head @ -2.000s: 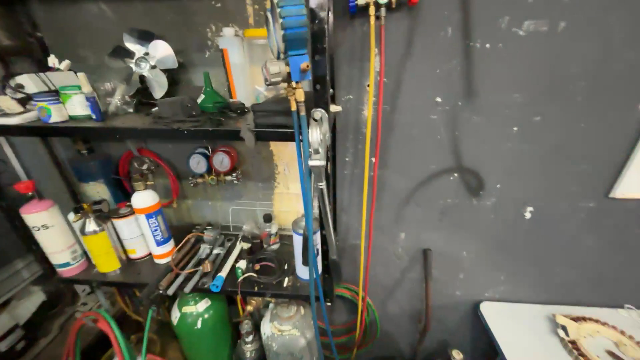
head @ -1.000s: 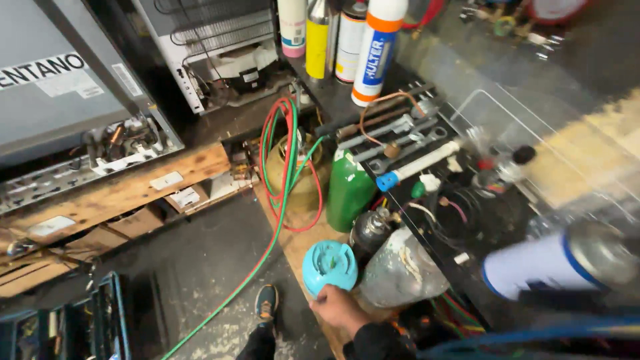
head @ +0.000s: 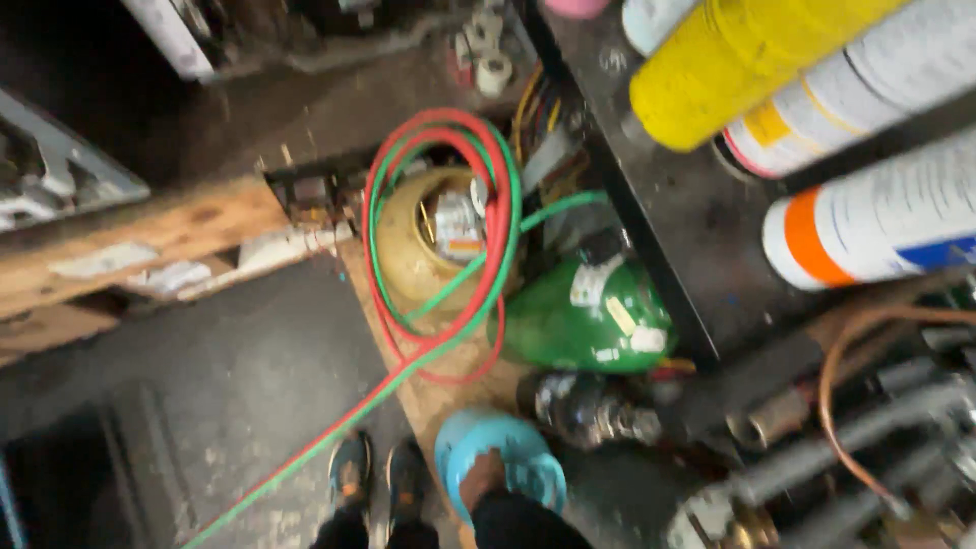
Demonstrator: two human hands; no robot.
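My right hand (head: 483, 474) is on the top of a light blue gas cylinder (head: 454, 442), its fingers curled at the collar handle and partly blurred. A black sleeve covers that arm. My left hand is not in view. Just above the blue cylinder, a tan gas cylinder (head: 396, 259) stands with coiled red and green hoses (head: 507, 229) over its top. To its right is a green gas cylinder (head: 549, 320), with a small dark cylinder (head: 564, 404) below it.
At the right, a black shelf (head: 671, 221) holds a yellow can (head: 686, 99), a white canister with an orange band (head: 808, 236), and bent copper tubing (head: 827, 381). A wooden beam (head: 221, 221) runs at the left. The hoses trail across the floor by my feet.
My right hand has moved from the near rim of the blue cylinder onto its top. The view has swung down from the shelves and wall to the floor.
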